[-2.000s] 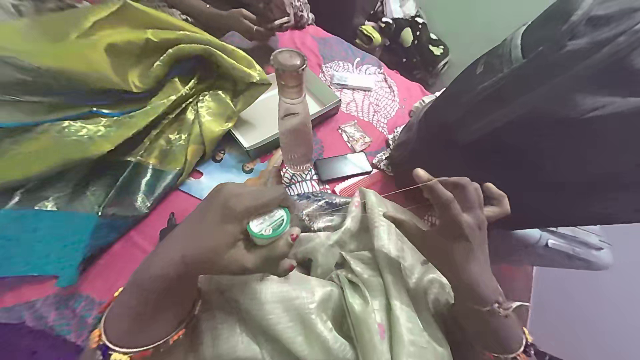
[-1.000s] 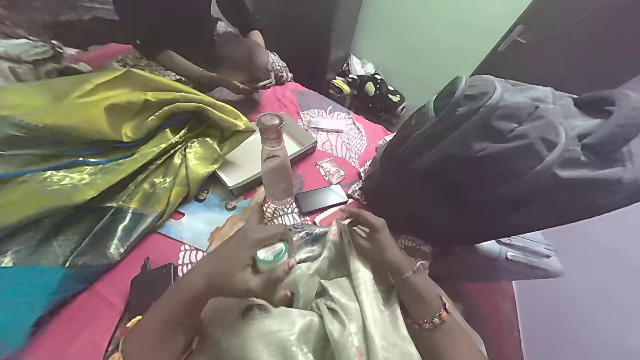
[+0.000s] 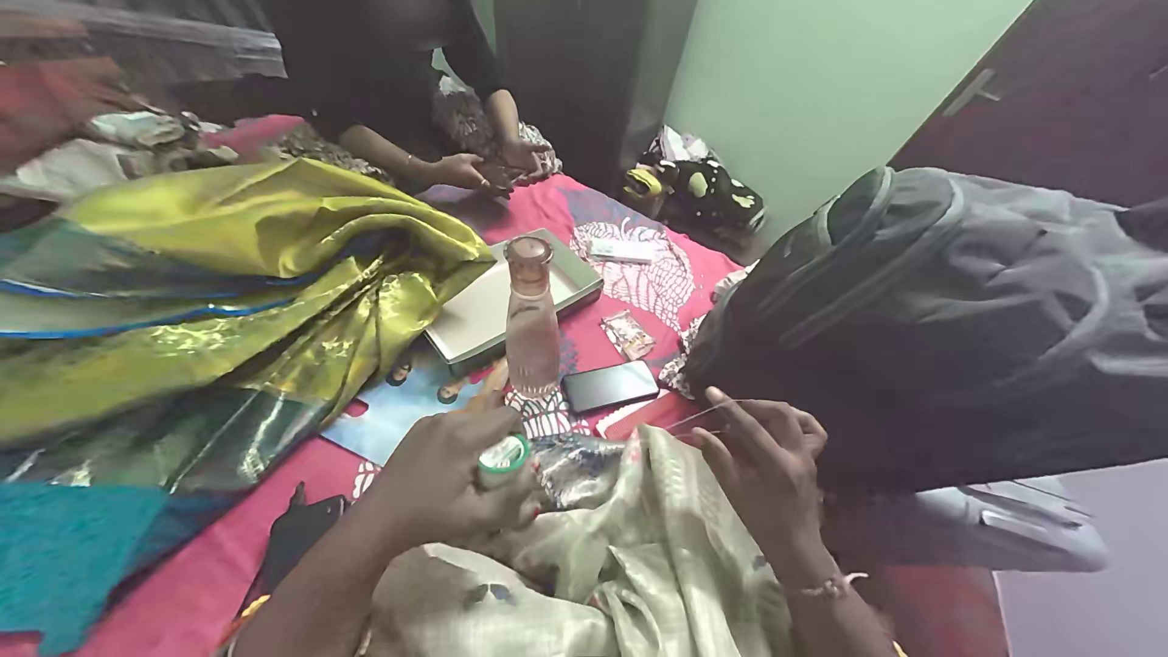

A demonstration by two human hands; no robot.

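A pale green, silky fabric (image 3: pixel 693 538) lies gathered below and between both hands. My left hand (image 3: pixel 461 474) is closed around a small round spool with a green rim (image 3: pixel 503 453) and also touches the fabric's gathered part; its fingertips are partly hidden. To the right of the fabric's raised peak, my right hand (image 3: pixel 766 447) pinches a fine thread (image 3: pixel 703 415) between thumb and index finger. The thread runs toward the peak of the cloth. Whether a needle is there cannot be made out.
Beyond my hands stand a pinkish bottle (image 3: pixel 532 328), a shallow open box (image 3: pixel 479 319), a phone (image 3: pixel 610 387) and a small packet (image 3: pixel 628 335). Yellow-green shiny cloth (image 3: pixel 274 246) spreads at left. A dark bag (image 3: pixel 958 319) bulges at right. Another person's hands (image 3: pixel 493 169) are at the far side.
My right hand moved in close to the fabric's peak, then back out to the right with the thread. The view has shifted and takes in more of the other person.
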